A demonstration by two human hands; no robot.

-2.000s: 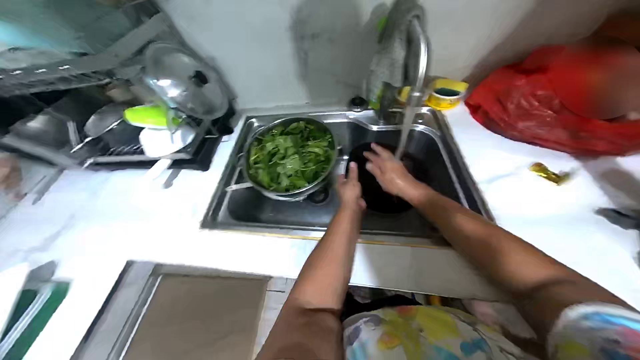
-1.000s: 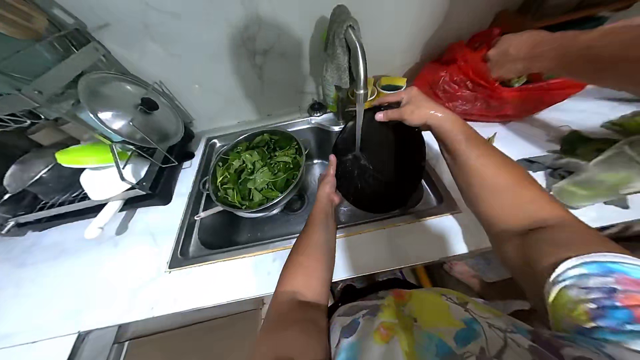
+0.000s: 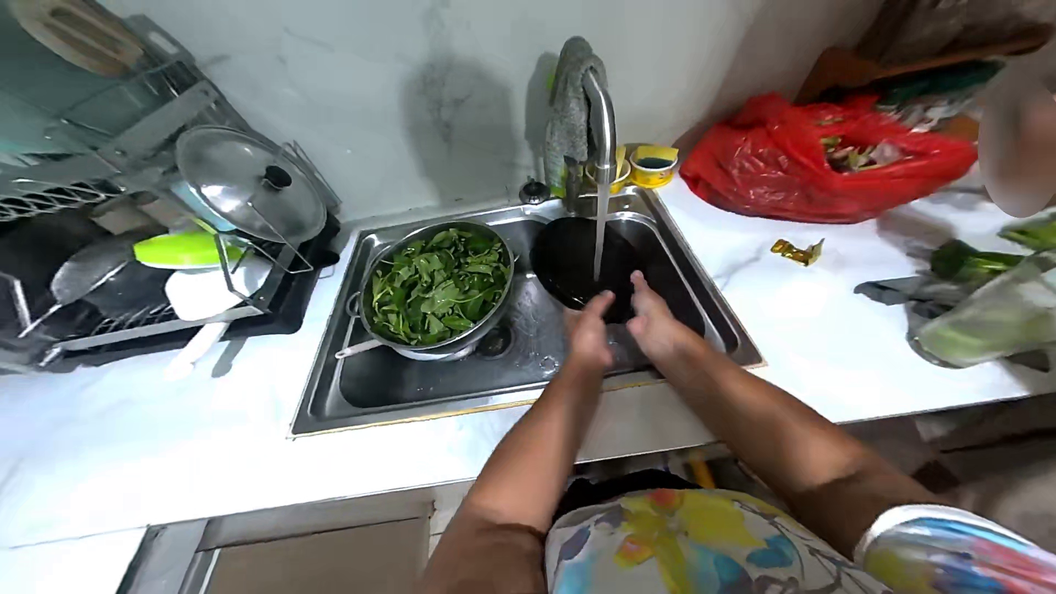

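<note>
Water runs from the metal faucet into a round black pan in the right part of the steel sink. My left hand is at the pan's near edge, thumb raised; whether it grips the rim cannot be told. My right hand is at the near right of the pan, fingers pointing toward the water; its hold is also unclear. Left of my hands, a metal colander heaped with green leaves rests over the sink's left side. A grey cloth hangs on the faucet.
A dish rack with a glass lid and pans stands at left. Yellow tubs sit behind the sink. At right are a red plastic bag, a gold wrapper and a plastic bag with greens. A blurred shape shows at the right edge.
The black pan, tilted up under the faucet one second ago, now sits lower in the sink. My right hand has left its far rim for the near side. Another person's arm has withdrawn from the red bag.
</note>
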